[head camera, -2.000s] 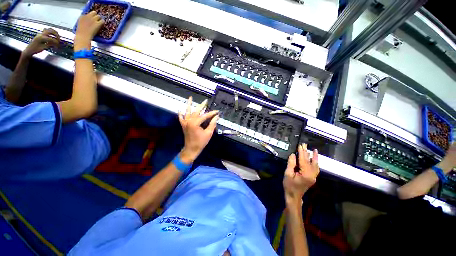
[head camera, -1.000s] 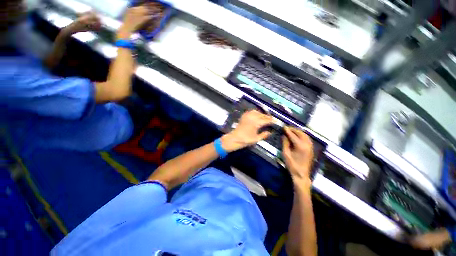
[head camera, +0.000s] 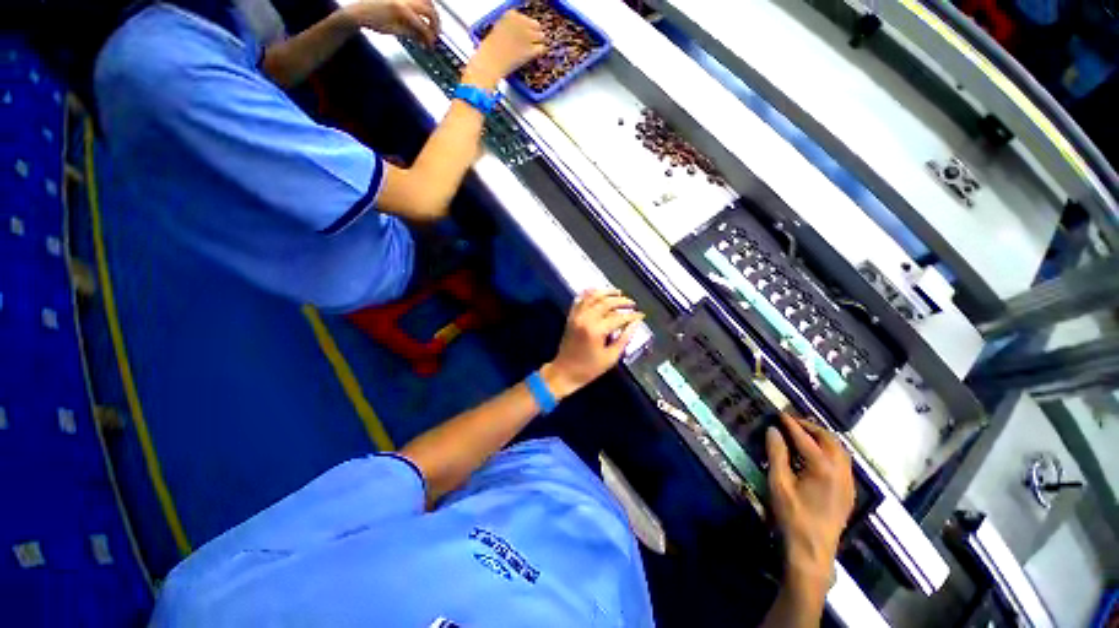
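A black solder pallet (head camera: 724, 368) lies on the conveyor rails in front of me, with a green circuit board panel (head camera: 712, 421) in it. My left hand (head camera: 594, 340) is at the pallet's left end, fingers curled over the rail edge; a small pale patch shows under the fingertips, and I cannot tell if it is held. My right hand (head camera: 810, 481) lies over the pallet's right end, fingers bent down onto it; whether it grips anything is hidden. A second black pallet (head camera: 788, 307) with a green panel and a row of parts lies on the bench behind.
Loose brown components (head camera: 677, 147) lie on the white bench. A blue component bin (head camera: 594, 55) stands further left, where another worker's hand (head camera: 509, 43) reaches in. A red stool (head camera: 423, 321) stands on the floor at the left. Silver rails (head camera: 908, 546) run along the bench.
My hands have moved apart from the pallet's middle to its two ends. The green panel's strip is uncovered. The whole view has turned and shifted.
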